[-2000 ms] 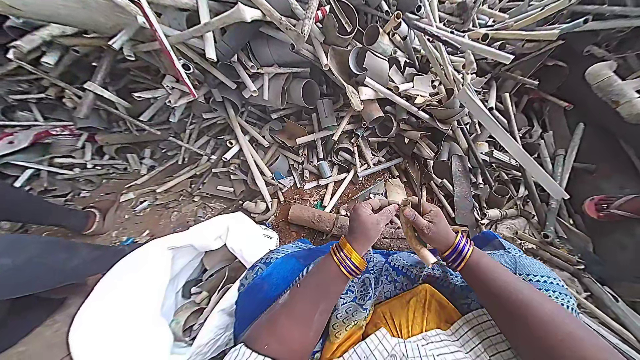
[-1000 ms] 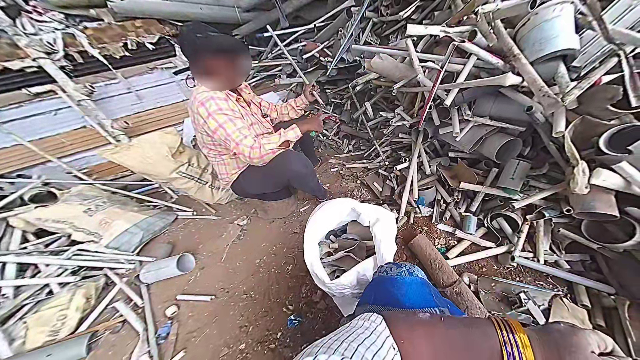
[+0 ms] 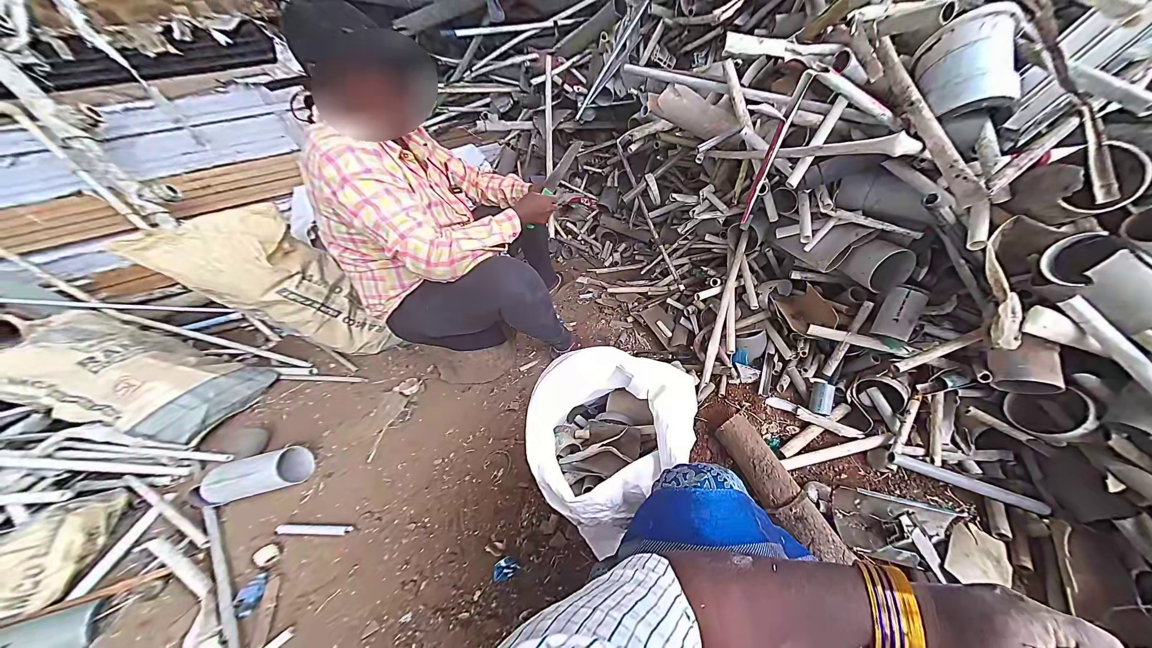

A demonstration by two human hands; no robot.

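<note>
At the lower right edge, my left hand point(image 3: 1017, 619) shows only its back, beyond yellow and purple bangles; its fingers and anything in them are cut off. My right hand is out of view. Directly in front of my knee, covered in blue cloth, stands an open white sack point(image 3: 545, 441) holding cut pieces of pipe. Beside the sack, a thick brown pipe point(image 3: 756, 461) lies on the ground, nearest to my forearm. A large heap of grey and white plastic pipe scraps point(image 3: 882, 261) rises beyond my hand on the right.
Ahead on the left a person in a checked shirt point(image 3: 387, 198) sits low, hands by the heap. Printed sacks point(image 3: 117, 369) and more pipes point(image 3: 108, 463) lie at the left. A short grey pipe point(image 3: 256, 475) rests on the bare dirt.
The view has swung left, bringing the seated person into sight. Two seconds ago both my hands were together at a piece of pipe; now only part of the left shows.
</note>
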